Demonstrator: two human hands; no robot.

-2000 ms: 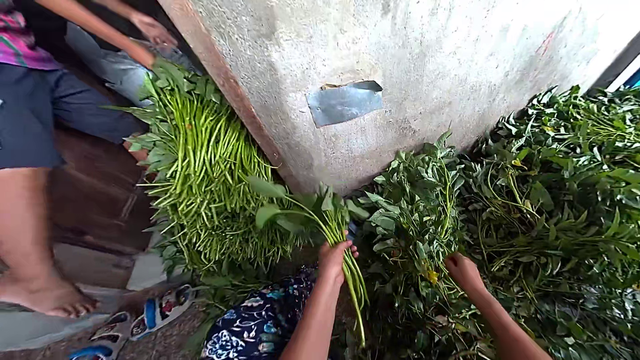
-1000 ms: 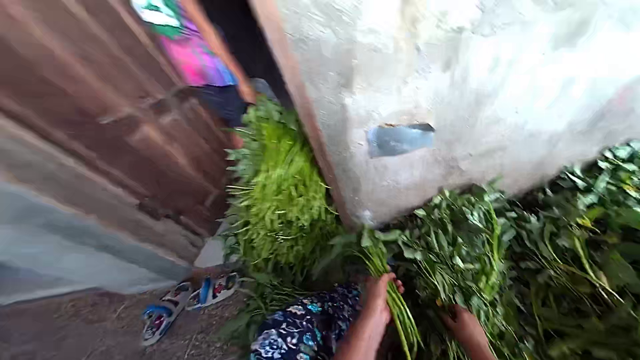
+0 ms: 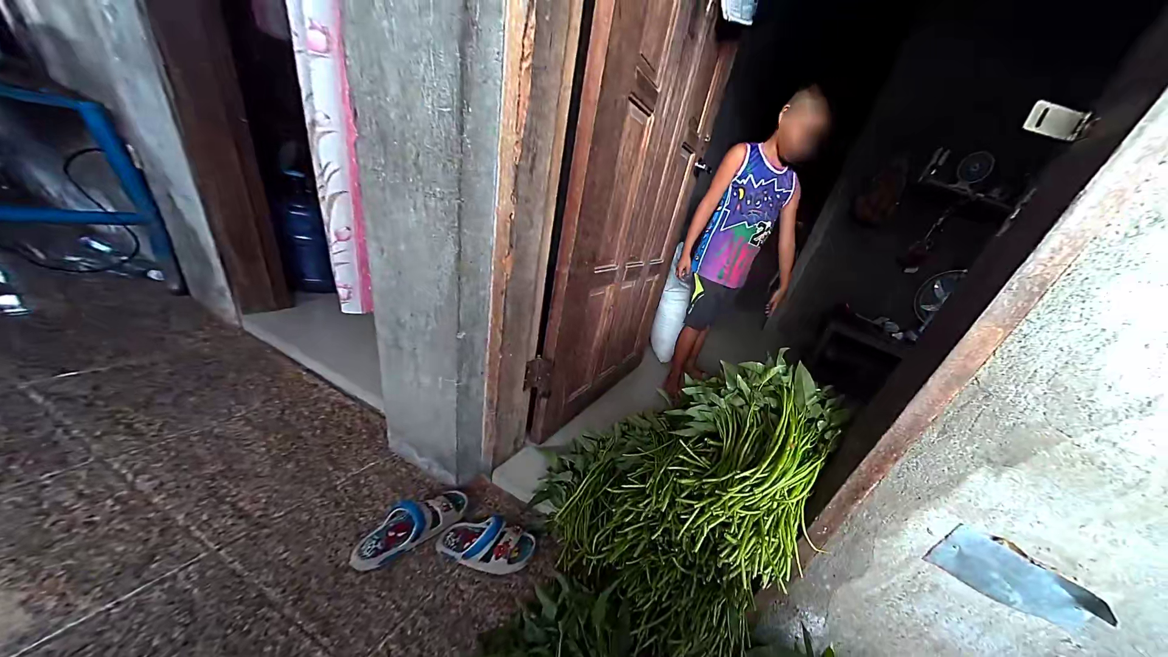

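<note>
Neither my left hand nor my right hand is in the head view, so what they hold is hidden. A tall heap of leafy greens with long green stems (image 3: pixel 703 493) is stacked in front of the doorway, its stems facing me. Darker leaves (image 3: pixel 570 620) show low at the bottom edge. A person (image 3: pixel 744 219) in a sleeveless patterned top and dark shorts stands barefoot inside the doorway, just behind the heap, with arms hanging down.
An open wooden door (image 3: pixel 630 210) stands beside a concrete pillar (image 3: pixel 424 228). Left of the heap, a pair of slide sandals (image 3: pixel 488 545) lies on the rough floor. A concrete wall (image 3: pixel 1031 456) rises at right. A blue metal frame (image 3: pixel 119 173) and a floral curtain (image 3: pixel 330 155) are at left.
The view has swung left, and both hands, one of which held a bunch of stems, have left it. The other person, earlier close by the heap, now stands upright behind it.
</note>
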